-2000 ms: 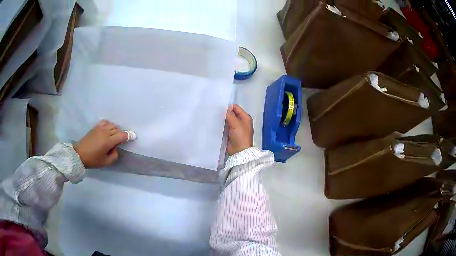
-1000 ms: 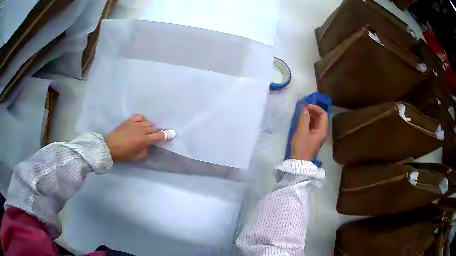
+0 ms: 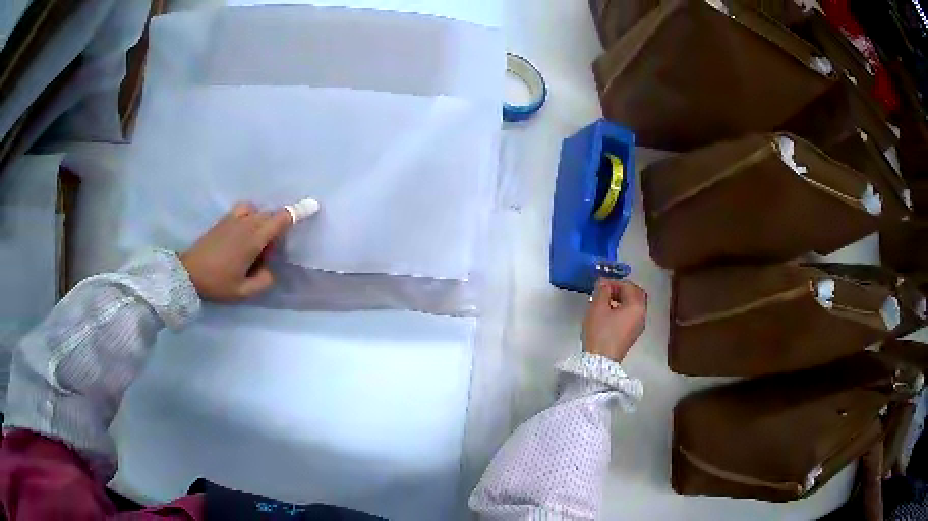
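Observation:
White tissue paper (image 3: pixel 356 173) lies folded over a flat bag, which shows through as greyer bands above and below the fold. My left hand (image 3: pixel 239 252) presses on the paper's folded edge with a white-wrapped fingertip; it grips nothing. My right hand (image 3: pixel 615 315) is at the front cutting end of the blue tape dispenser (image 3: pixel 580 219), thumb and fingers pinched together. Any tape between the fingers is too small to make out. A yellow roll sits inside the dispenser.
A blue-rimmed tape roll (image 3: pixel 524 90) lies behind the dispenser, partly under the tissue. Brown handbags (image 3: pixel 758 198) stand in a row at the right. Wrapped bags (image 3: pixel 31 239) are piled at the left. More tissue sheets (image 3: pixel 295 407) lie nearest me.
My right hand has left the tissue's right edge and moved across to the dispenser, then down to its front end. My left hand still presses the paper. The camera view has shifted.

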